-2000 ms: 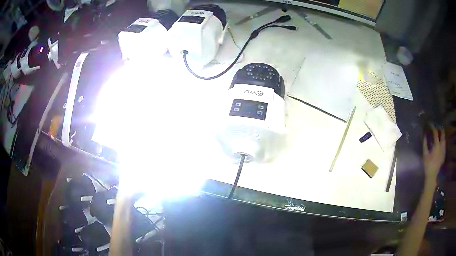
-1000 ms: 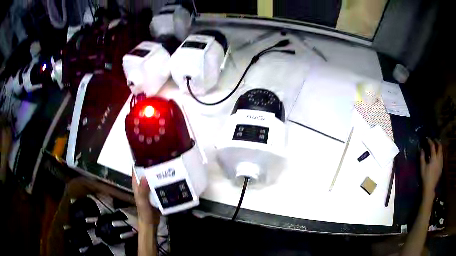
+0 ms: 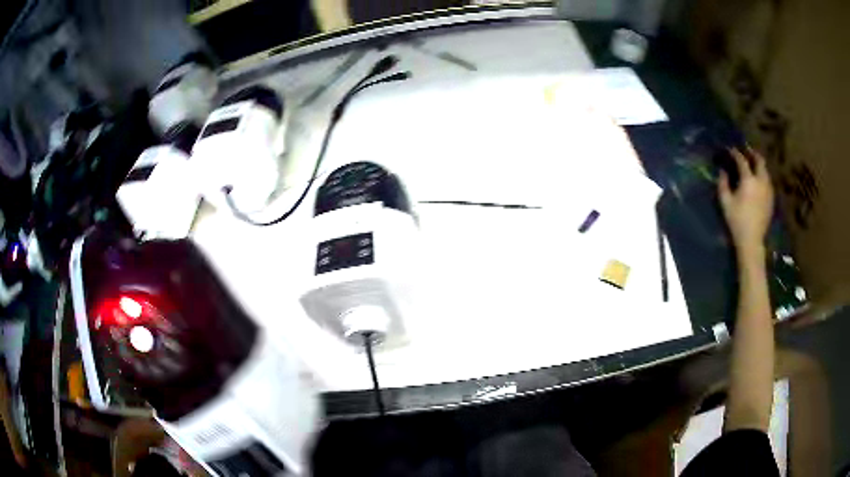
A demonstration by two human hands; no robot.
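A white PTZ camera [image 3: 270, 401] with a dark ball head is tilted at the lower left, blurred, with a red glow and two bright spots on the ball. My left hand [image 3: 140, 440] shows only in part at its lower left side and holds it; most fingers are hidden. A second PTZ camera [image 3: 359, 265] stands mid-bench, lens panel facing me, its black cable running over the front edge. My right hand [image 3: 747, 200] is at the far right with its fingers over a small dark object, apparently a computer mouse [image 3: 730, 168].
Several more white cameras [image 3: 238, 154] stand at the back left, one with a black pigtail cable [image 3: 326, 140]. A thin dark rod [image 3: 480, 204], a small dark purple piece [image 3: 588, 221], a yellow square [image 3: 614, 273] and a dark pen-like rod [image 3: 664, 267] lie right. A brown carton [image 3: 792, 121] is beyond.
The bright white glare is gone. The held camera now leans left and sits lower left in view. The view has turned right, so the bench things appear further left. My right hand stays at the dark object.
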